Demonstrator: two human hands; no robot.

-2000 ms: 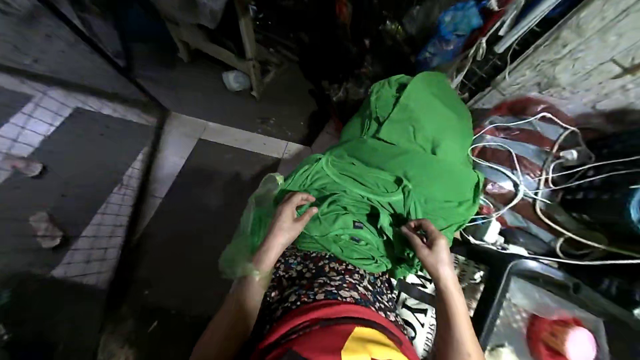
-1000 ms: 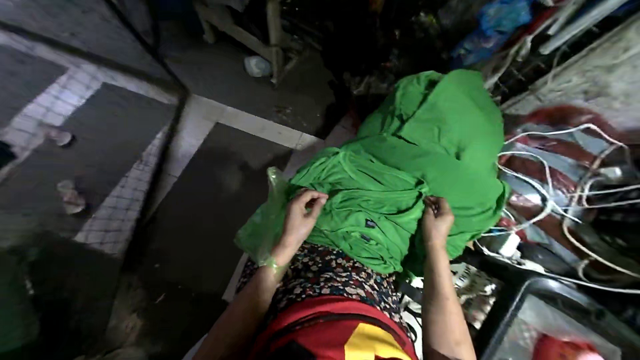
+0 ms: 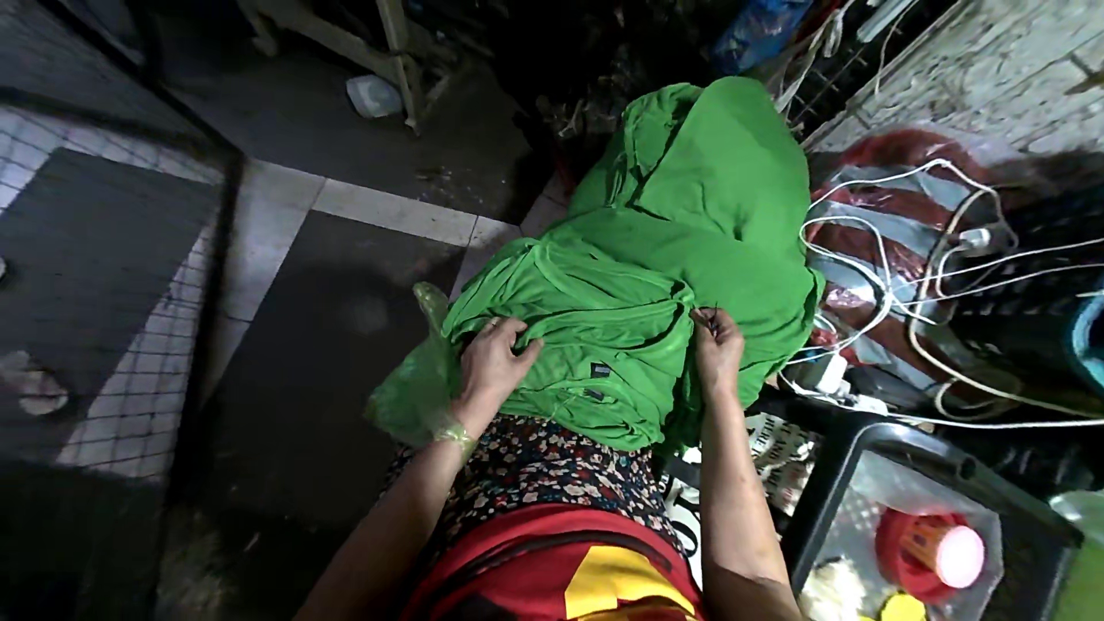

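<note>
A heap of green knit garments (image 3: pixel 595 293) lies over my lap, with small dark labels (image 3: pixel 599 370) near its front. My left hand (image 3: pixel 496 366) rests on the left side of the heap, fingers slightly curled against the cloth; whether it pinches any is unclear. At the heap's right, my right hand (image 3: pixel 718 345) pinches a small dark tool, perhaps thread snips, against the fabric; the tool is mostly hidden by the fingers. A translucent green plastic bag (image 3: pixel 410 392) hangs beside my left wrist, with a strip of it looped around the wrist.
On the right stand a black plastic tray (image 3: pixel 828 492) with a red container (image 3: pixel 918 548) inside, and a striped plastic bag (image 3: pixel 897 198) crossed by tangled white cables (image 3: pixel 880 250). Wire mesh (image 3: pixel 164 362) runs along the left. A wooden stand (image 3: pixel 397 52) is at the top.
My right hand has closed its fingers near the cloth's edge since the oldest frame. My left hand stays on the left side of the heap.
</note>
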